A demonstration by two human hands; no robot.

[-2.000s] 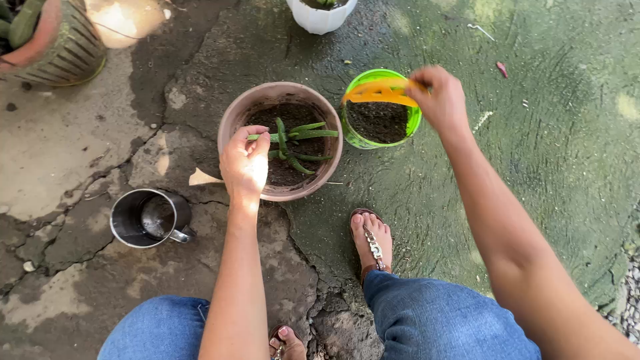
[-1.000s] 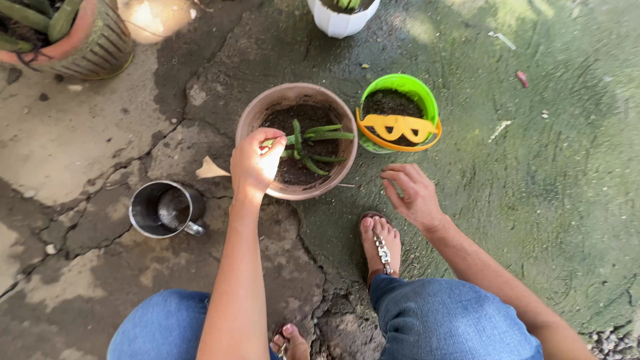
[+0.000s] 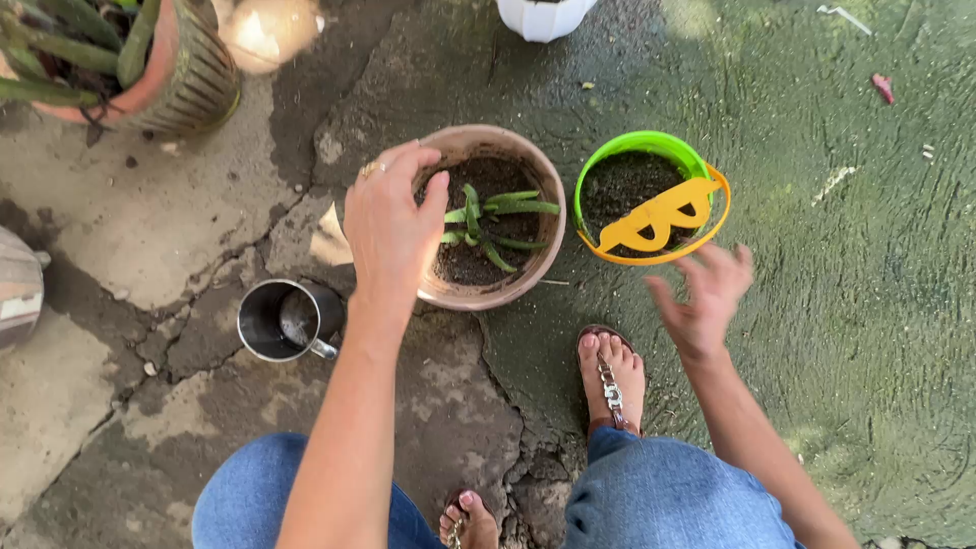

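Observation:
A small aloe-like succulent (image 3: 476,221) lies over the dark soil of a round brownish-pink pot (image 3: 550,267). My left hand (image 3: 396,221), with a ring on one finger, is over the pot's left rim, fingers apart near the leaf tips; nothing shows in its grasp. To the right stands a green plastic bucket (image 3: 648,139) of dark soil, its yellow-orange handle (image 3: 663,217) lying across the opening. My right hand (image 3: 705,297), slightly blurred, is just below the bucket's near edge with fingers spread and nothing in it.
A metal mug (image 3: 278,320) with some liquid stands left of my left forearm. A large ribbed planter (image 3: 191,76) with thick-leaved plants is at top left, a white pot (image 3: 545,19) at the top. Part of another container (image 3: 19,286) shows at the left edge. Cracked concrete (image 3: 183,412) surrounds my sandaled feet.
Two seconds ago my right hand held the bucket's handle; it let go and the handle came down across the bucket. My left hand, earlier at the leaves with fingers pinched, is now spread.

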